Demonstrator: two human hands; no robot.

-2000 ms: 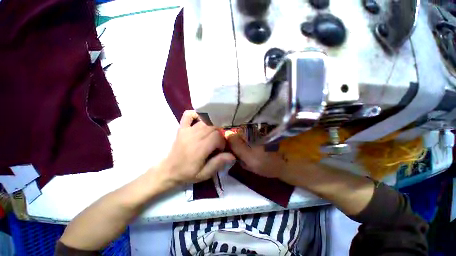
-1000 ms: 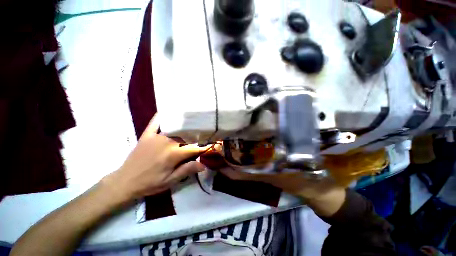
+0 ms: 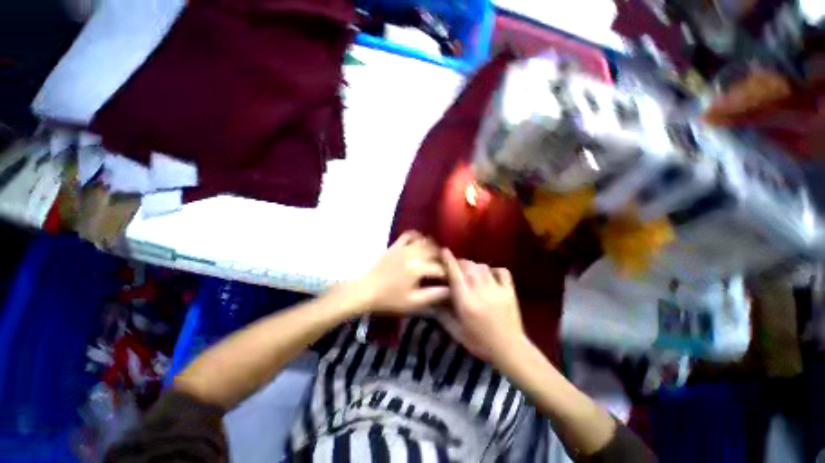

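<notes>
A maroon fabric panel [image 3: 430,181] lies on the white table under the sewing machine head [image 3: 543,118] and hangs over the front edge toward the striped apron. The lamp by the needle makes a bright red glow on it. My left hand [image 3: 407,276] and my right hand [image 3: 484,303] meet on the panel near the front edge, with fingertips close together, pinching the cloth. The exact grip is blurred. The needle and presser foot cannot be made out.
Stacked maroon pieces [image 3: 244,99] lie at left, with white scraps [image 3: 163,176] by them. A blue basket [image 3: 425,36] and pink tray [image 3: 552,41] are behind. Yellow-orange tufts [image 3: 633,240] hang at the machine. A striped apron [image 3: 398,407] covers the lap.
Both hands have moved from beside the needle toward the table's front edge and now meet. The maroon panel now shows broadly under the needle. The view has shifted, with the machine farther off.
</notes>
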